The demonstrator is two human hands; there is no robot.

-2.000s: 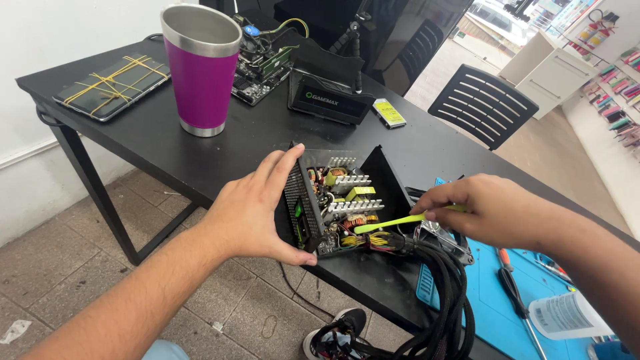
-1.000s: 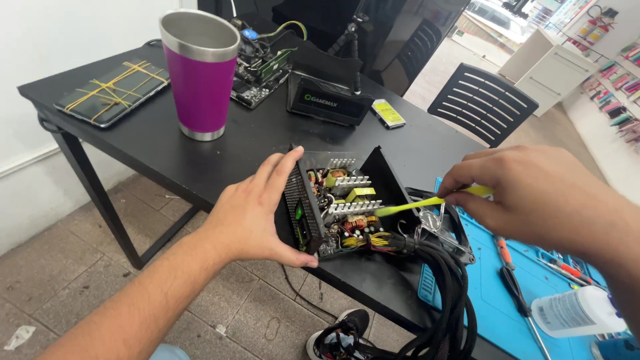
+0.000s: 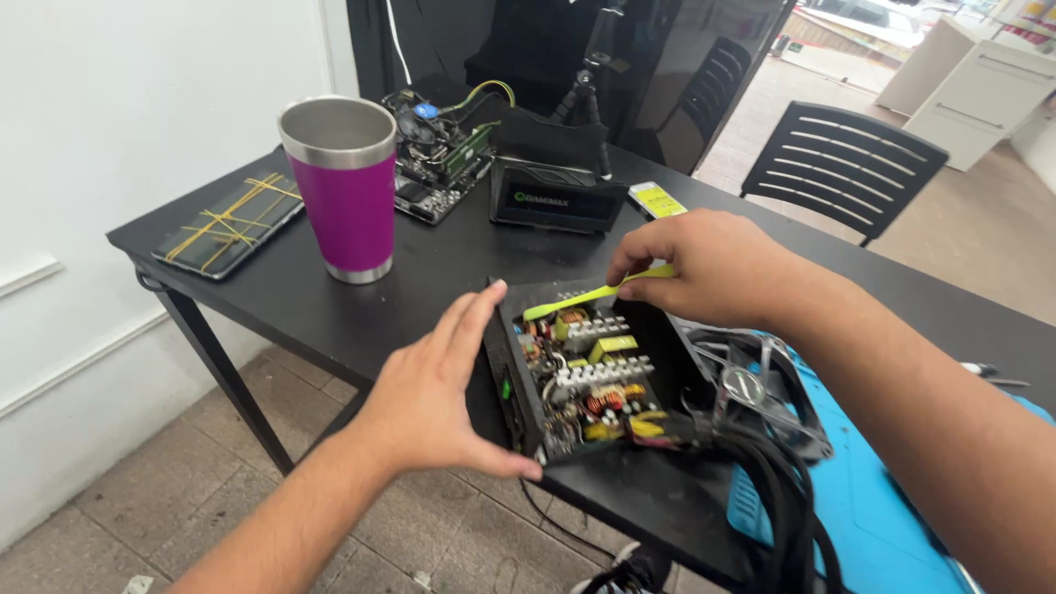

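Observation:
An opened computer power supply sits at the near edge of the black table, its coils, heat sinks and yellow transformer exposed. My left hand grips its left side, thumb at the near corner and fingertips at the far one. Between the thumb and fingers of my right hand is a yellow-green plastic brush; its head is at the far left inner corner of the casing, and its bristles are not clear. Black cables run from the unit's near right side. A clear fan lies to its right.
A purple steel tumbler, a rubber-banded device, a motherboard, a black GameMax cover piece and a yellow-labelled drive stand beyond the unit. A blue work mat lies at right, below my right forearm. A black chair stands behind the table.
My right hand has moved the brush from the near, cable side of the power supply to its far left corner. My left hand still holds the casing.

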